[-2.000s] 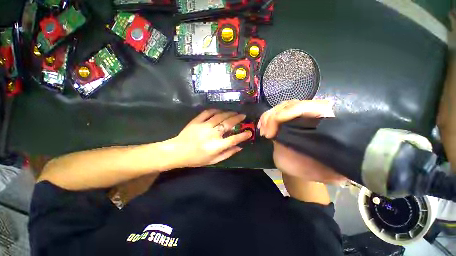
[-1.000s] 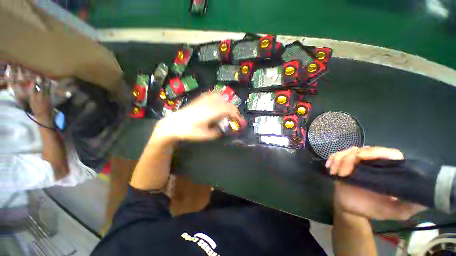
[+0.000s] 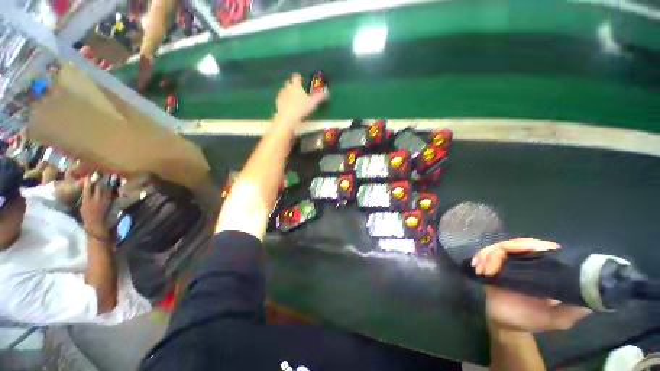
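Note:
My left hand (image 3: 298, 101) is stretched out over the green conveyor belt (image 3: 463, 80), blurred. A small black and red electronic unit (image 3: 318, 84) is at its fingertips; I cannot tell whether they still grip it. My right hand (image 3: 532, 308) holds the thick black electric screwdriver (image 3: 535, 277), with a pale tape band near its cable end, at the lower right. The round screw tray (image 3: 470, 226) is just behind that hand, partly covered by it. Several units with green boards, red brackets and gold discs, such as one near the middle (image 3: 376, 166), lie on the dark bench.
The bench's pale curved edge (image 3: 521, 133) runs beside the belt. Another small unit (image 3: 171, 103) is on the belt at the left. A brown cardboard panel (image 3: 116, 127) stands at the left, with a person in white (image 3: 65, 253) beyond it. A white fan part shows at the lower right corner.
My left hand has moved from above the bench, where it held a unit, forward to the belt. The view has shifted, showing more belt. My right hand still holds the screwdriver.

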